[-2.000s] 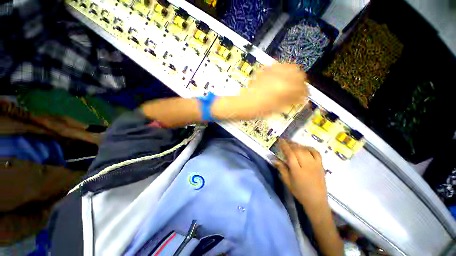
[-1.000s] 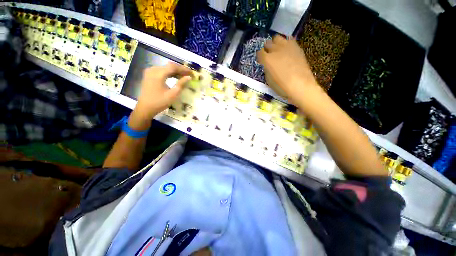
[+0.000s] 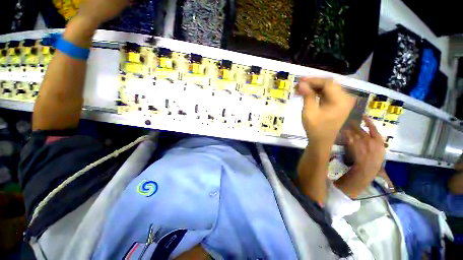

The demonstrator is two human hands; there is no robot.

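Note:
A cream-yellow circuit board panel (image 3: 198, 94) lies on the conveyor rail (image 3: 218, 133) in front of me, with yellow and black components along its far edge. My left hand (image 3: 101, 10), blue strap at the wrist, reaches over the bins at the upper left. It is blurred and cut off by the top edge; its fingertips are hidden. My right hand (image 3: 327, 104) is above the rail just right of the panel's right end, fingers bent and thumb close to the index finger. Whether it pinches a part cannot be told.
Behind the rail are bins of yellow (image 3: 67, 7), blue-violet (image 3: 134, 20), silver-grey (image 3: 203, 20), brown-gold (image 3: 264, 23) and dark green parts (image 3: 330, 25). More boards lie at left (image 3: 20, 68) and right (image 3: 386, 109). Another person's hand (image 3: 368, 147) is close beside my right hand.
The view has swung right. My left hand has gone from the panel's left end to the bins at upper left. My right hand has left the silver-grey bin for the panel's right end.

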